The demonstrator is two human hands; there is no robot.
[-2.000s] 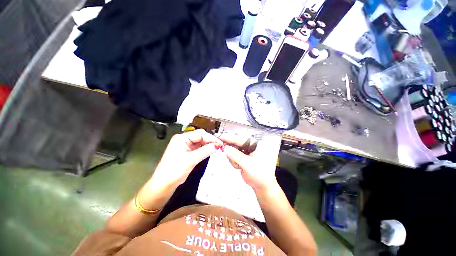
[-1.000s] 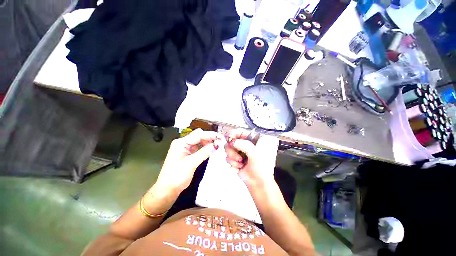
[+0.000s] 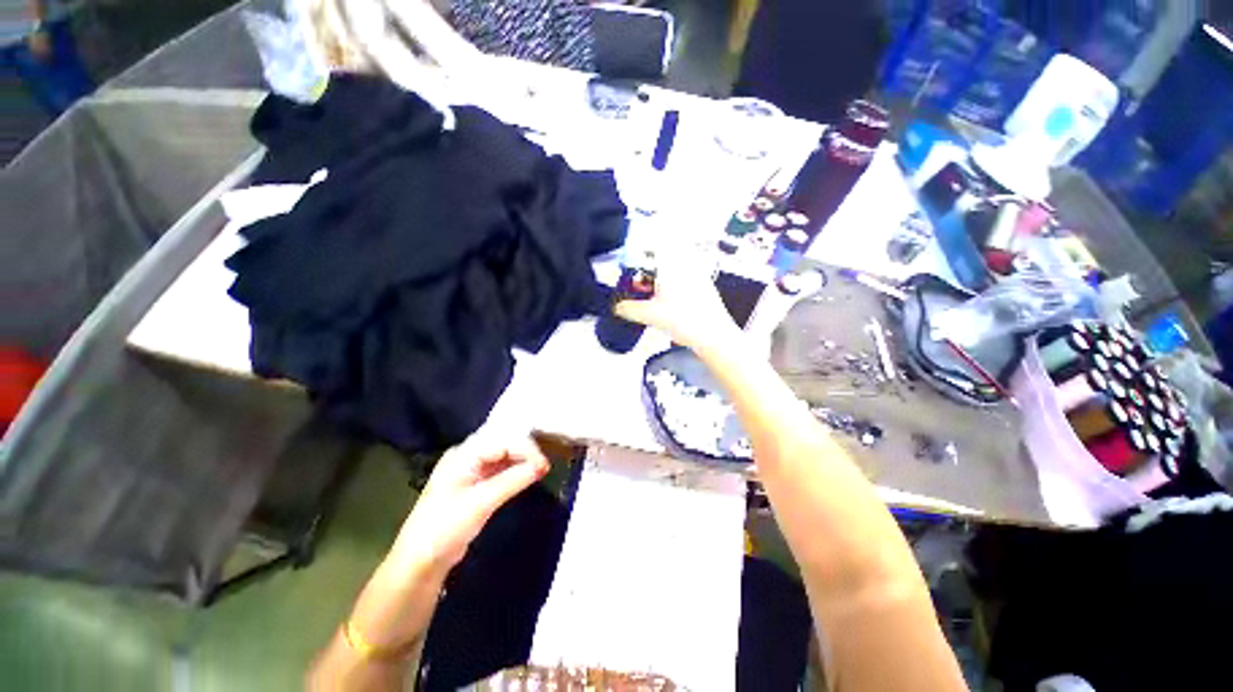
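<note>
My right hand [image 3: 663,308] reaches over the table, its fingers around the black thread spool [image 3: 621,329], partly hiding it. My left hand [image 3: 490,473] is raised at the table's front edge, thumb and fingertips together. I see nothing between them; a needle or thread would be too fine to tell. The black button tray [image 3: 690,406] with small white buttons lies partly behind my right forearm. A white cloth or paper sheet [image 3: 642,554] hangs from the table edge over my lap.
A black garment heap [image 3: 419,257] lies on the table's left. The smartphone [image 3: 741,295] is partly hidden by my right hand. Small spools, a tall dark red flask [image 3: 841,156], a second tray [image 3: 926,358] and a pink tub [image 3: 1061,453] of thread reels stand right.
My hands have parted. My right hand has moved forward to the black spool; my left has stayed near the table edge. The view has tilted up, showing more of the table's back.
</note>
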